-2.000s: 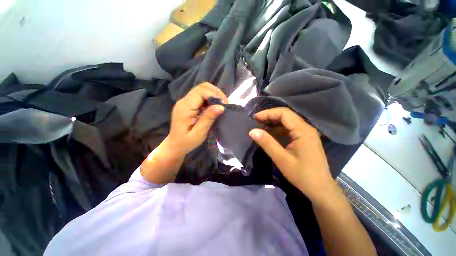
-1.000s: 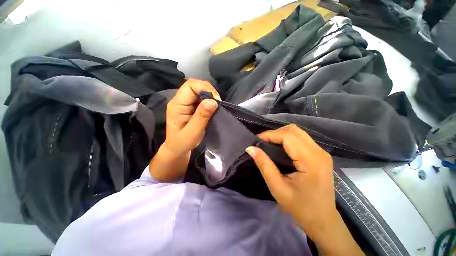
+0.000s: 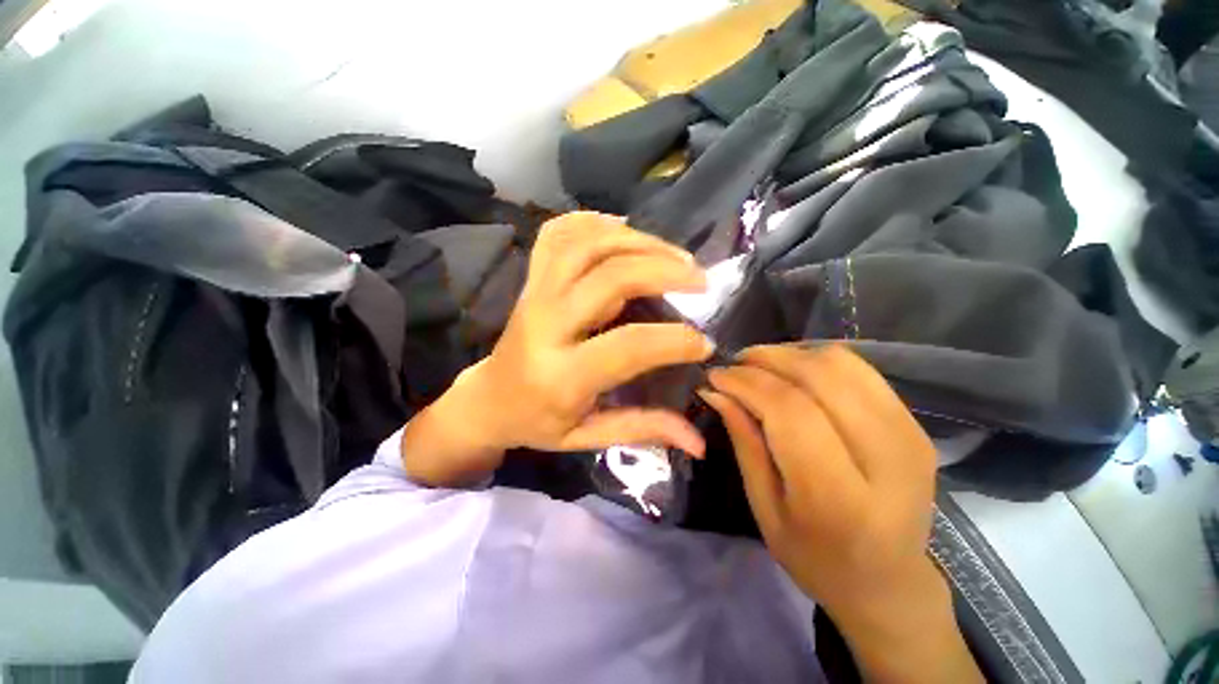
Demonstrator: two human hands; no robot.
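The dark grey garment (image 3: 976,314) lies heaped in front of me, with light and yellow stitch lines and bright shiny patches. My right hand (image 3: 822,468) pinches a dark edge of it between thumb and fingers near the middle. My left hand (image 3: 575,348) is beside it, fingers bent over the cloth, thumb apart below. Its fingertips reach the same spot; whether they grip the cloth is hidden. A shiny whitish patch of cloth hangs below my left hand.
More dark grey cloth (image 3: 187,361) is heaped at the left. A tan piece (image 3: 695,60) lies behind the garment on the white table (image 3: 348,67). A ruler strip (image 3: 996,595) runs along the front edge at lower right. Green scissor handles (image 3: 1194,661) are cut off at the corner.
My left hand has let go of the folded edge at its upper left and moved right, towards my right hand. My right hand still pinches cloth. Earlier the view also shifted.
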